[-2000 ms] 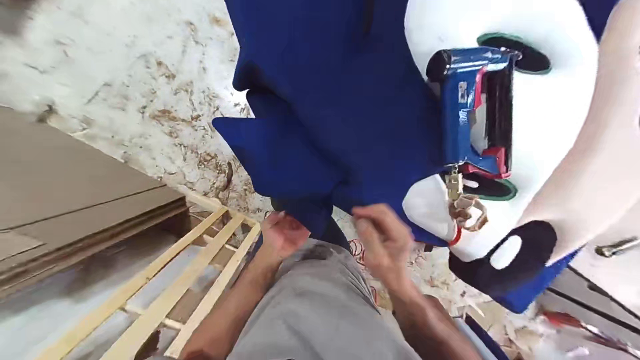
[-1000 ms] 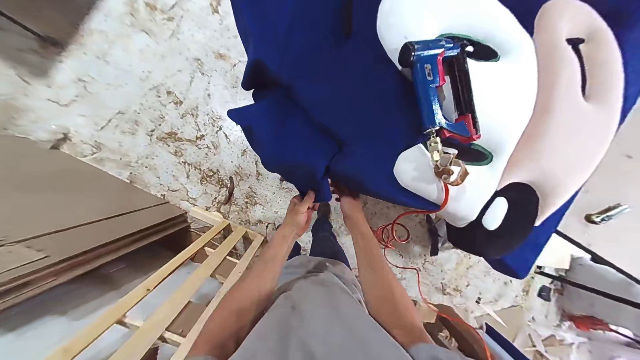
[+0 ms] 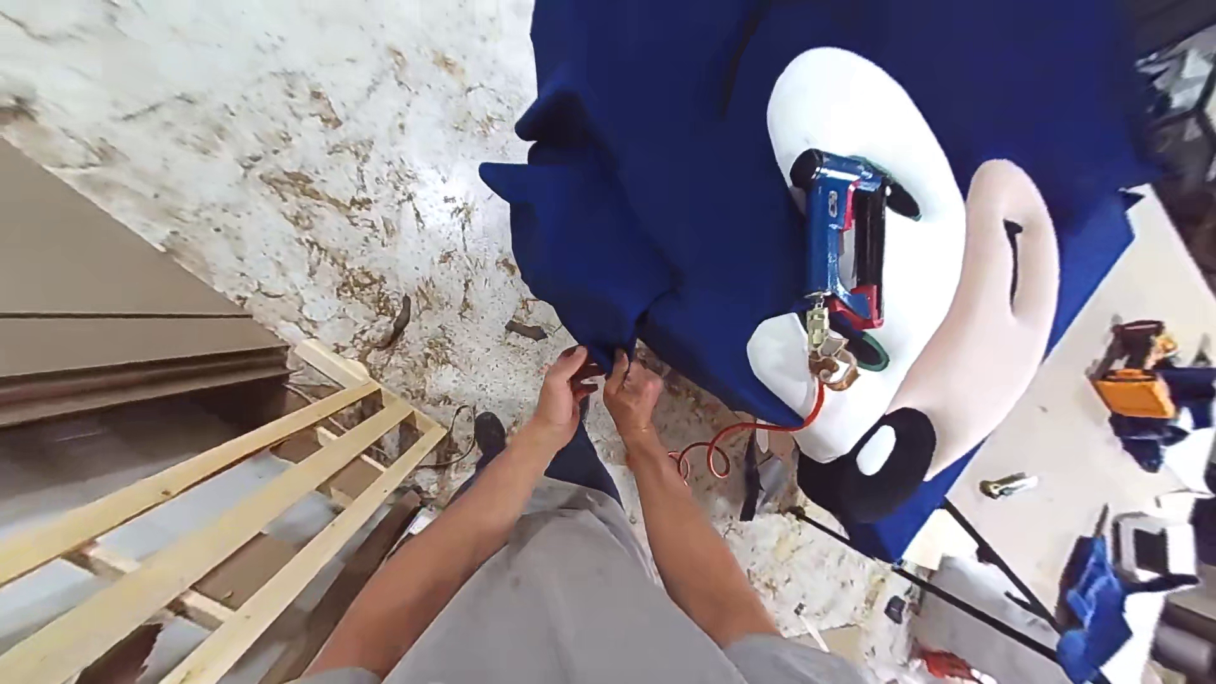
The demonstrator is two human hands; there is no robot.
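Observation:
A large padded panel in dark blue fabric (image 3: 703,209) carries a cartoon face with a white eye piece, a beige muzzle (image 3: 997,313) and a black nose (image 3: 883,465). My left hand (image 3: 562,391) pinches the blue fabric at a pointed tip along the panel's near edge. Right beside it, my right hand (image 3: 634,391) grips the same edge between thumb and fingers. On the face lies a blue and black pneumatic stapler (image 3: 845,237), touched by neither hand. A brass fitting (image 3: 817,328) joins it to a red air hose (image 3: 731,432).
A pale wooden slatted frame (image 3: 237,513) and stacked brown boards (image 3: 114,275) stand at the left. Scraps lie on the stained floor (image 3: 361,190). Right of the panel, a light tabletop (image 3: 1054,427) holds a small metal tool (image 3: 1009,485) and an orange-and-black tool (image 3: 1135,385).
Both hands were apart and off the fabric two seconds ago; they have come together and taken hold of its edge. The stapler still lies on the face.

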